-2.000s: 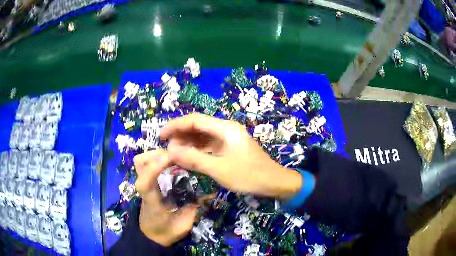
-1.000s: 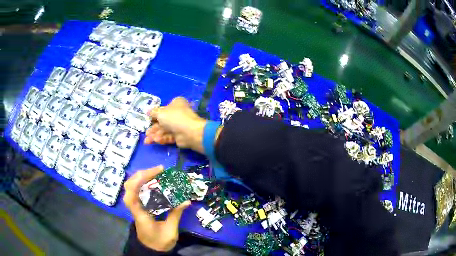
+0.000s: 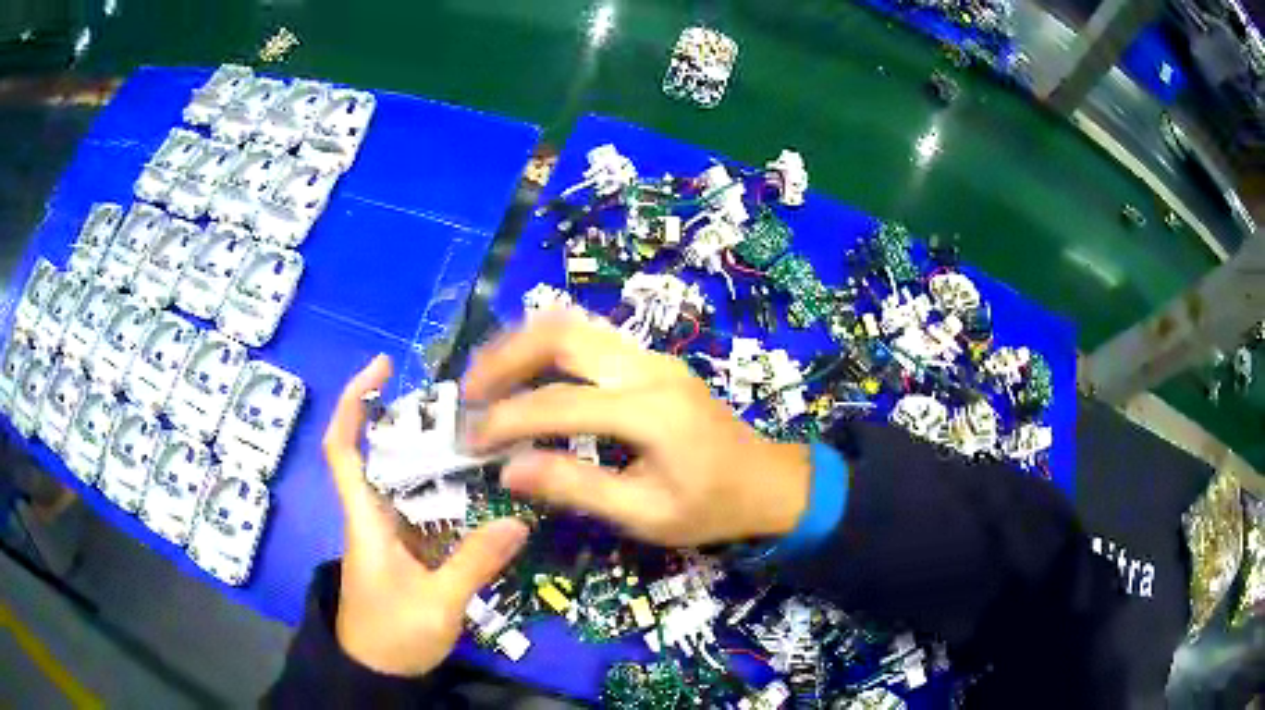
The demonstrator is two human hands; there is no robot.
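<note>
My left hand [image 3: 402,562] holds a wired board assembly [image 3: 437,506], with white parts and metal pins showing between thumb and fingers. My right hand [image 3: 631,437], with a blue wristband, is blurred and holds a white plastic housing [image 3: 416,437] over the assembly in my left hand. Whether the housing is seated cannot be told. White housings [image 3: 229,402] lie in rows on the left blue sheet [image 3: 402,257]. Loose wired board assemblies [image 3: 798,284] lie in a heap on the blue sheet under and beyond my hands.
A green conveyor belt [image 3: 486,56] runs along the far side with a unit [image 3: 699,65] on it. A worn metal post [image 3: 1179,333] stands at the right. A black mat [image 3: 1124,486] and clear bags with gold-coloured contents [image 3: 1214,548] lie at the right edge.
My right hand has moved from the housing rows to my left hand, bringing a white housing. One housing at the rows' right end is gone. The view has shifted slightly.
</note>
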